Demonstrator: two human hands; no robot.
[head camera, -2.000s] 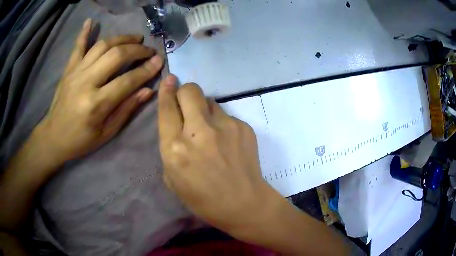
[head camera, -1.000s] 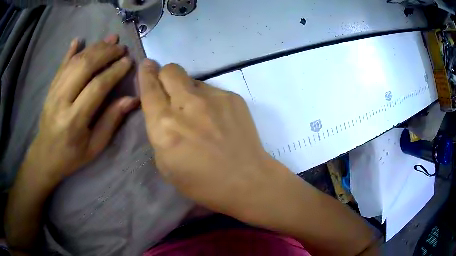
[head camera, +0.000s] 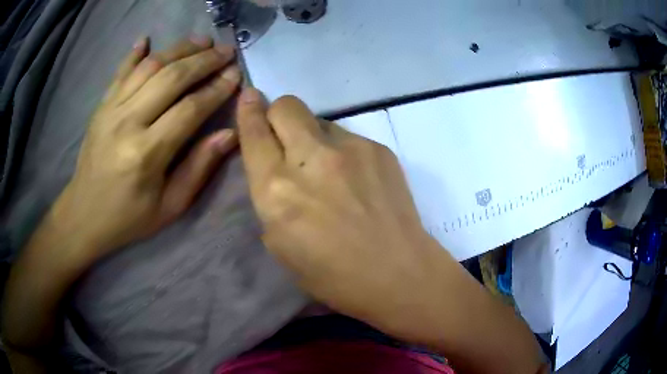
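Note:
The grey-brown garment piece (head camera: 197, 270) lies over the left of the table and hangs over its front edge. My left hand (head camera: 146, 139) lies flat on it, fingers apart, fingertips near the cloth's right edge. My right hand (head camera: 329, 197) pinches the fabric edge (head camera: 244, 69) between index finger and thumb, just below the presser foot (head camera: 221, 13). The foot is cut off by the top of the picture. The shiny needle plate (head camera: 256, 18) shows beside it. Whether the right hand also holds a small tool is hidden.
The pale machine bed (head camera: 395, 51) runs across the top. Below it is the white table strip with a printed ruler scale (head camera: 530, 186). A yellow-brown parts tray (head camera: 651, 131) is at the far right. White paper (head camera: 563, 285) and a dark blue object (head camera: 622, 237) lie below the table edge.
The view has shifted, and the white roller seen two seconds ago is out of the picture. My left fingertips are now closer to the cloth's edge. My right hand still pinches the edge.

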